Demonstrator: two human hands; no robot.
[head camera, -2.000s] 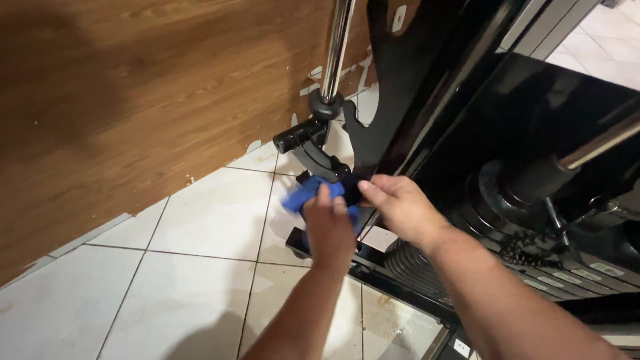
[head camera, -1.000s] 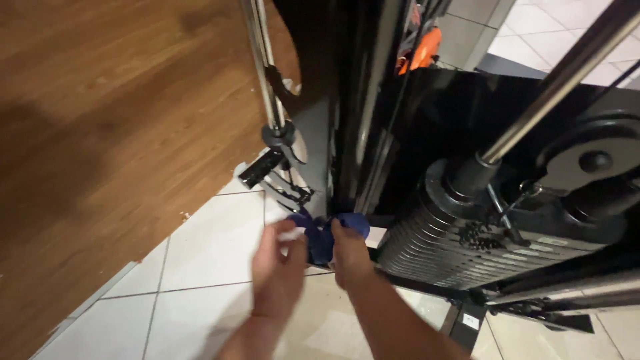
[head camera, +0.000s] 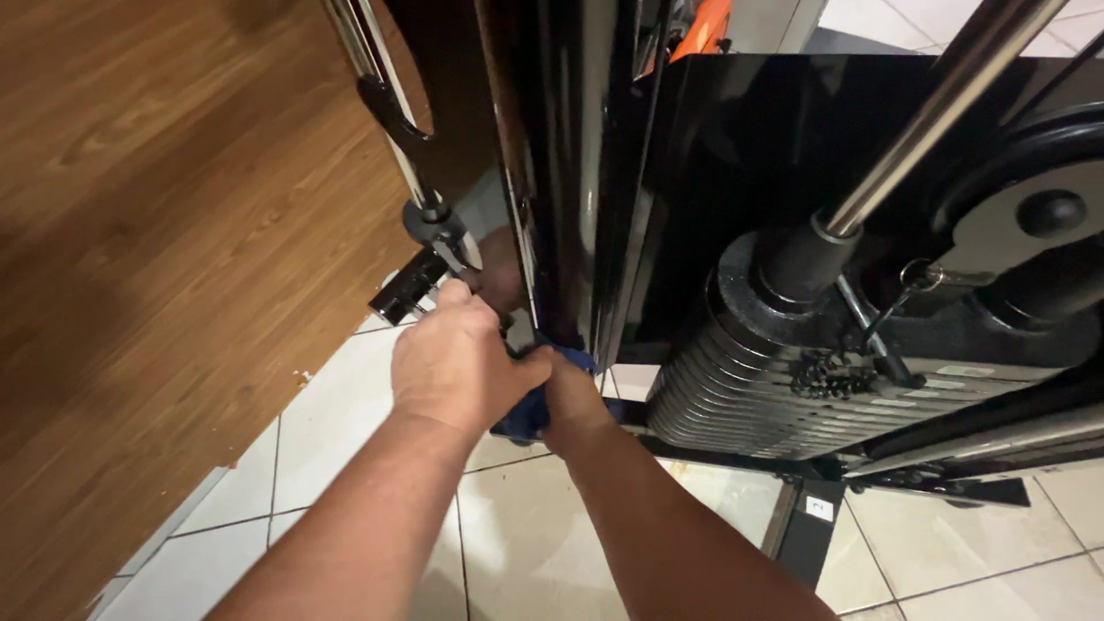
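A blue cloth (head camera: 528, 412) lies at the foot of a glossy black upright (head camera: 569, 172) of a weight machine, partly covered by my hands. My right hand (head camera: 573, 392) is on the cloth, its fingers mostly out of sight behind the wrist and the cloth. My left hand (head camera: 461, 354) reaches to the black bracket (head camera: 410, 285) at the bottom of a chrome guide rod (head camera: 388, 112); its fingertips are hidden, so its grip cannot be told. The left thumb is beside or touching the right hand.
A stack of black weight plates (head camera: 742, 362) with a selector pin (head camera: 871, 332) and coiled cord stands at the right. A wood-look panel (head camera: 172, 216) is at the left, above white floor tiles (head camera: 328, 431). An orange object (head camera: 703, 30) shows at the top.
My left hand has moved from the blue cloth up to the bracket by the chrome rod. My right hand remains by the cloth. The view has shifted toward the plate stack.
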